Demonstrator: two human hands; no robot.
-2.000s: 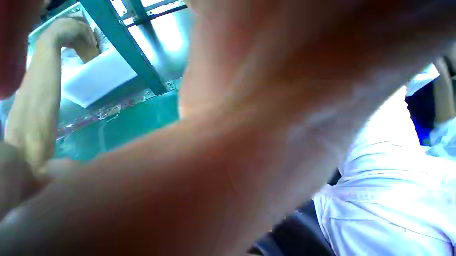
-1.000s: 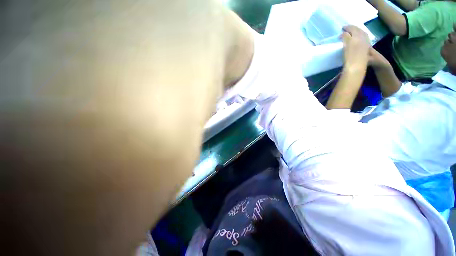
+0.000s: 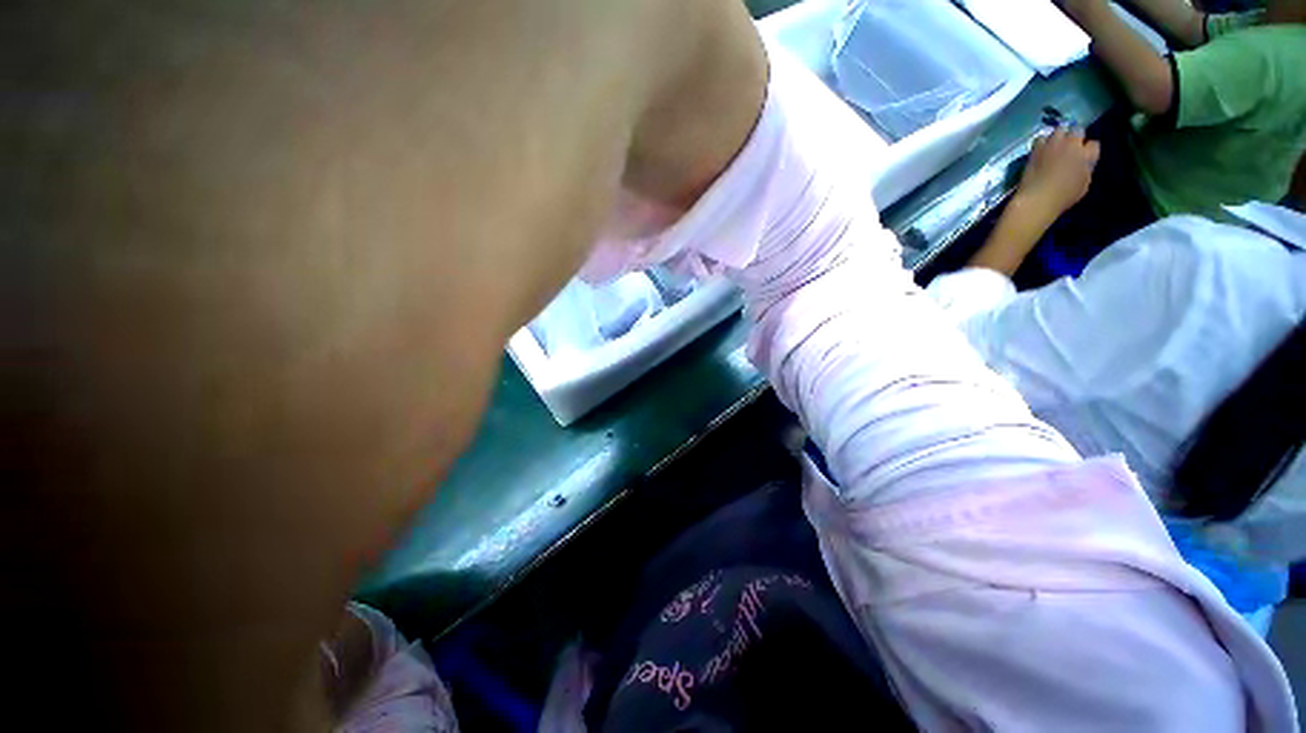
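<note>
A large, blurred bare forearm [image 3: 287,287] fills the left side, very close to the camera. It joins a bent arm in a pinkish-white sleeve at the centre, which appears to be my right arm. My right hand's fingers do not show. My left hand cannot be made out; only a bit of similar sleeve [image 3: 394,680] shows at the lower left. A white foam box [image 3: 637,361] lies on the green bench, partly hidden behind the arm, with whitish wrapped contents inside. I see no hand on it.
The green bench edge [image 3: 523,501] runs diagonally. Beyond the sleeve, another foam box [image 3: 953,151] holds a semi-translucent bag [image 3: 917,65]. A neighbour in a white shirt [image 3: 1132,315] rests a hand [image 3: 1060,169] at the bench edge. A person in green [image 3: 1232,108] is farther off.
The near foam box shows more at the centre. The neighbour's hand has moved off the farther box to the bench edge. The blurred forearm still covers the left side.
</note>
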